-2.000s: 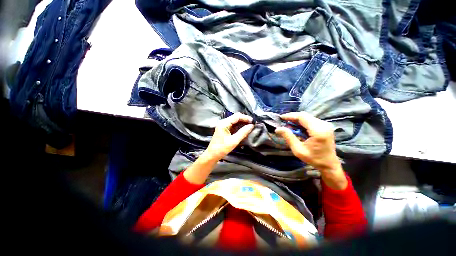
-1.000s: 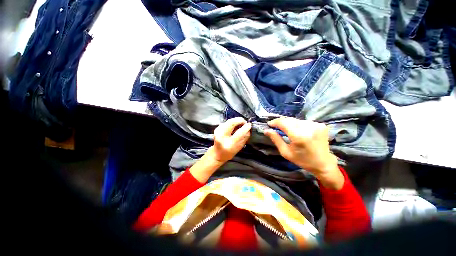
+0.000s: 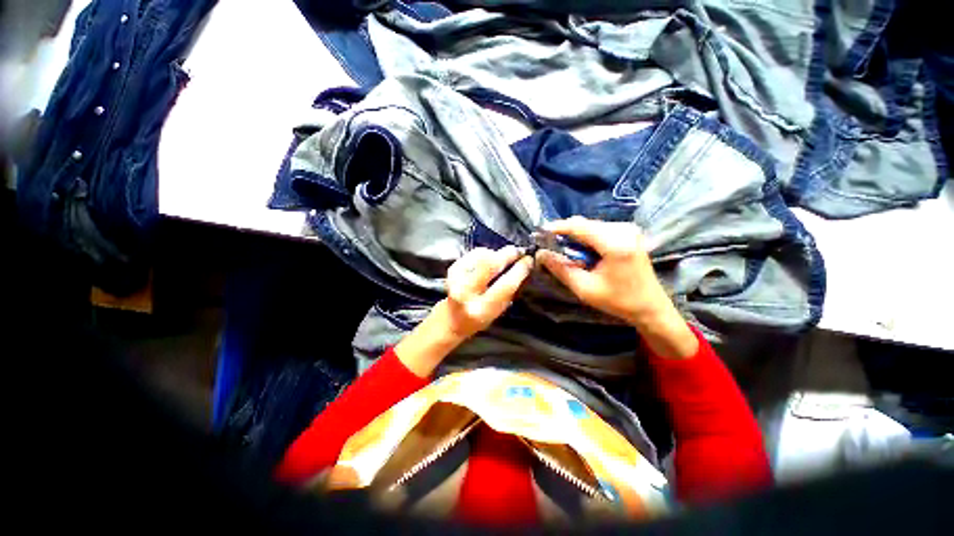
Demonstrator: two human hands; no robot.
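Observation:
A denim garment [image 3: 418, 236], pale grey-blue inside out with dark blue edges, lies over the table's near edge and hangs onto my lap. A dark rolled loop shows at its left. My left hand [image 3: 486, 288] pinches a seam at the garment's middle. My right hand [image 3: 607, 274] holds small thread snips [image 3: 573, 251], blue and partly hidden in the fingers, with the tip at the seam beside my left fingertips. Any thread there is too fine to see.
The white table [image 3: 225, 136] runs across the view. A dark blue denim garment with shiny dots [image 3: 99, 115] lies at the left. Pale inside-out denim [image 3: 586, 58] lies beyond the worked piece, reaching far right. A white object [image 3: 847, 429] is below the table at the right.
My right hand has moved left to my left fingertips, and the snips now show more clearly at the seam. My left hand stays at nearly the same place. The garment has shifted only slightly.

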